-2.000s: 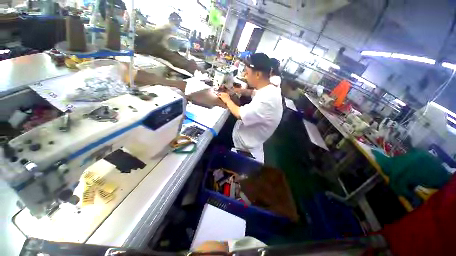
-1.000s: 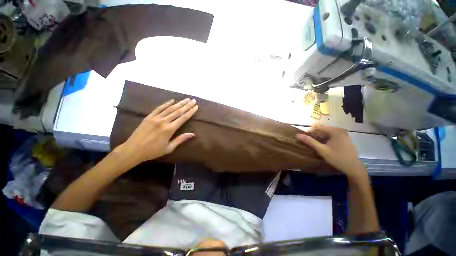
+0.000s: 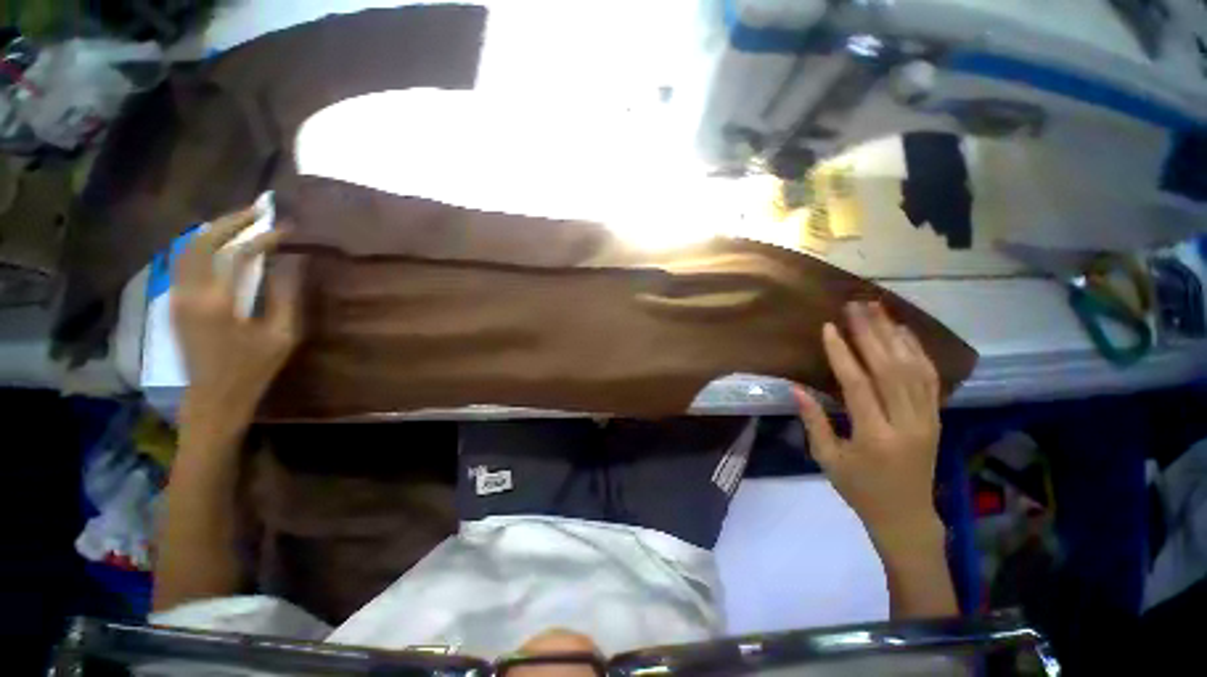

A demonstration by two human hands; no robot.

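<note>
A long brown fabric panel (image 3: pixel 530 324) lies along the table's front edge, with a seam or fold line running lengthwise and a pointed right end. My left hand (image 3: pixel 236 318) is at its left end, with a narrow white object (image 3: pixel 252 265) between thumb and fingers; the hand is slightly blurred and I cannot tell what the object is. My right hand (image 3: pixel 880 397) rests on the right part of the panel, fingers spread, thumb near the front edge. A second curved brown panel (image 3: pixel 377 53) lies behind and to the left.
The white sewing machine (image 3: pixel 847 86) stands at back right, its needle area blurred. Yellow strips (image 3: pixel 827 205) and a black scrap (image 3: pixel 937 192) lie on its bed. Green-handled scissors (image 3: pixel 1112 318) lie at the right. A white sheet (image 3: pixel 804 549) is beside my lap.
The panel now lies flatter and straighter, its right end spread out. My left hand has moved left off the panel's middle and shows a white object. My right hand has flattened onto the cloth.
</note>
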